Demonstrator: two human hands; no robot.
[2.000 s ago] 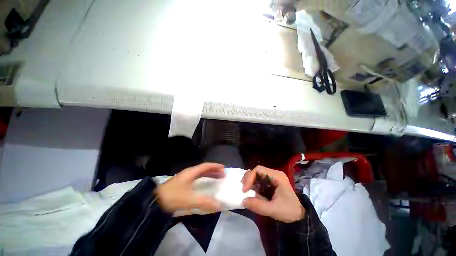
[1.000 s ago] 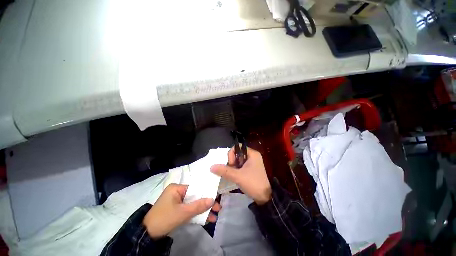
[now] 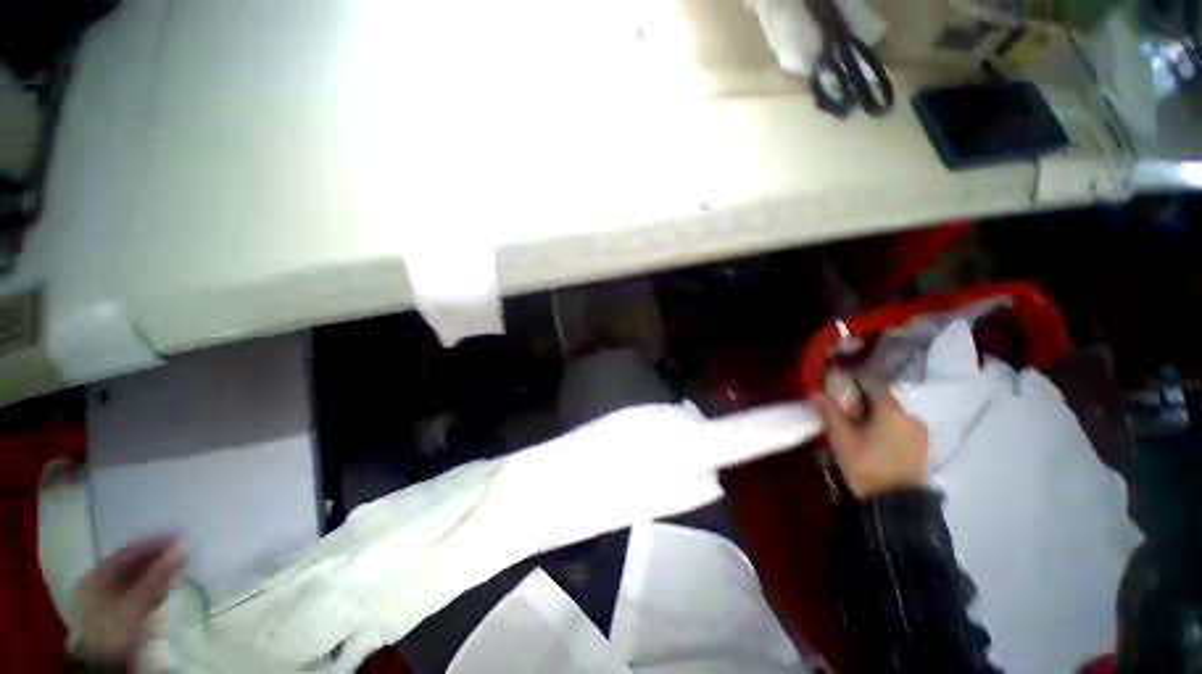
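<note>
My right hand [image 3: 870, 437] grips the end of a white strip [image 3: 765, 432] at the right, stretched from the pile on my lap. A small dark tool, likely thread snips [image 3: 848, 362], shows blurred in the same hand. My left hand [image 3: 125, 599] is blurred at the far left, over the left end of the pile of white strips [image 3: 501, 520]; whether it holds cloth cannot be told. Pointed white cut panels [image 3: 686, 593] lie on my lap below the pile.
A white strip [image 3: 457, 292] hangs from the machine table's edge [image 3: 593, 267]. Black shears [image 3: 850, 75] and a smartphone [image 3: 989, 123] lie on the table. A white board [image 3: 204, 461] is at left. A red basket [image 3: 1041, 323] with white fabric [image 3: 1028, 514] is at right.
My hands have moved far apart, the left to the far left and the right toward the basket. The white piece held between them before is no longer there; a strip now extends to my right hand.
</note>
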